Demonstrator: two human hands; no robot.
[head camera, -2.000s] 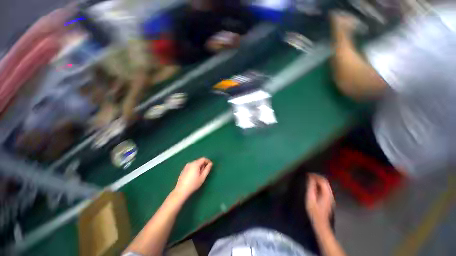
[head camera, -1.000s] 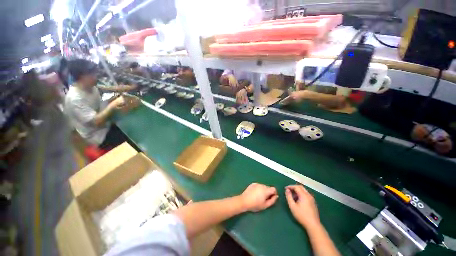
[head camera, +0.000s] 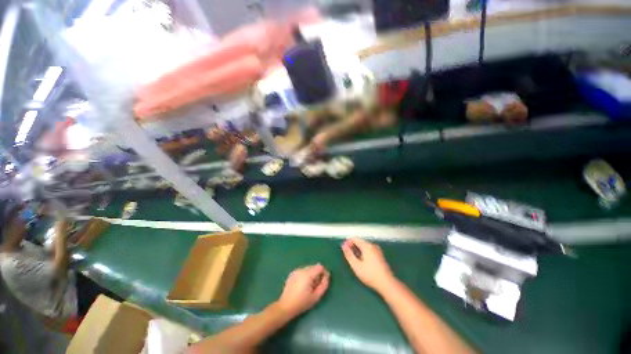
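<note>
My left hand is loosely curled above the green bench, with no object visible in it. My right hand is beside it, apart from it, with fingers curled in; a dark spot at its fingertips may be shadow. The electric screwdriver, black with a yellow-orange section, lies across the screw feeder, to the right of my hands. An off-white housing with blue insides lies beyond the white stripe.
An open cardboard tray is on the bench at left, with a carton below it. More housings lie on the far surface. A slanting metal post stands behind the tray. People's hands show across the line.
The view has swung to the right, so the tray, feeder and screwdriver show further left. My hands stay loosely curled and are slightly further apart.
</note>
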